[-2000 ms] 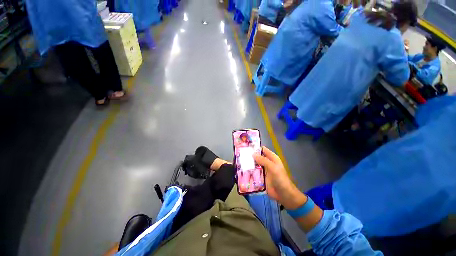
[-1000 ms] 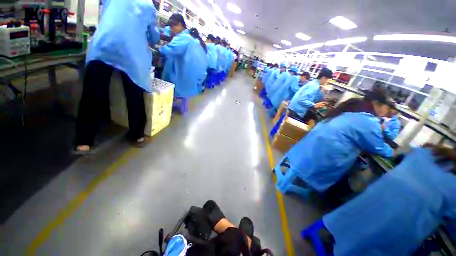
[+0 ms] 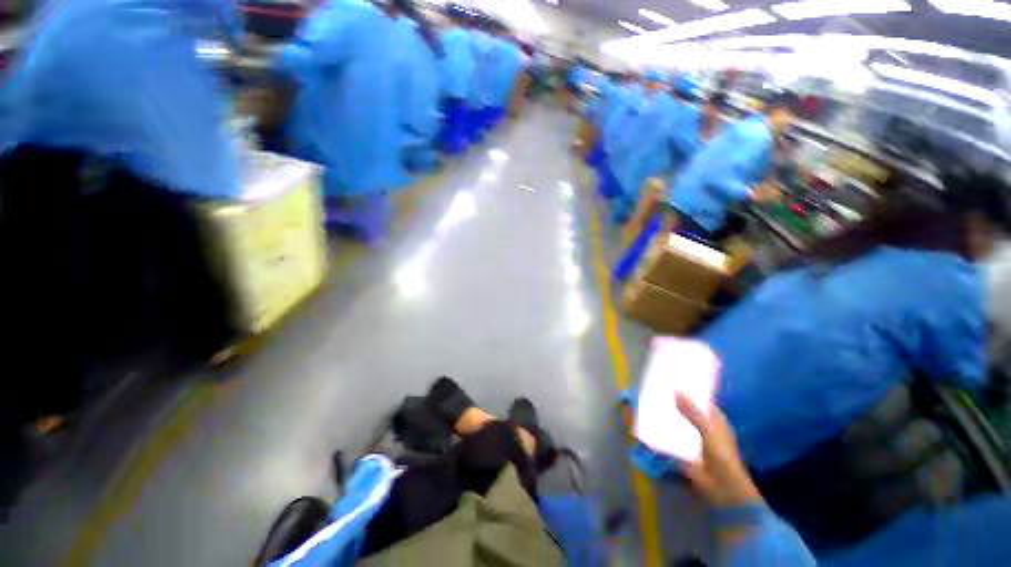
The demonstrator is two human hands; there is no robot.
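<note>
My right hand [image 3: 715, 454] holds a smartphone [image 3: 677, 397] upright at the lower right, thumb over its lower part. The phone's screen is lit pale pink-white and blurred. My left hand is not in view; only a blue sleeve [image 3: 344, 515] shows at the bottom edge. The wheelchair's dark parts [image 3: 294, 529] show at the lower left, partly hidden by the sleeve. My legs and black shoes [image 3: 446, 404] are ahead of me at the lower middle.
A grey aisle [image 3: 488, 255] runs ahead between yellow lines. Persons in blue smocks line both sides; one stands close at left. A pale yellow box [image 3: 277, 249] is at left. Cardboard boxes [image 3: 672, 277] stand at right. The frame is blurred.
The phone in my right hand is back in view, farther right than two seconds ago. The pale yellow box and cardboard boxes appear nearer than one second ago.
</note>
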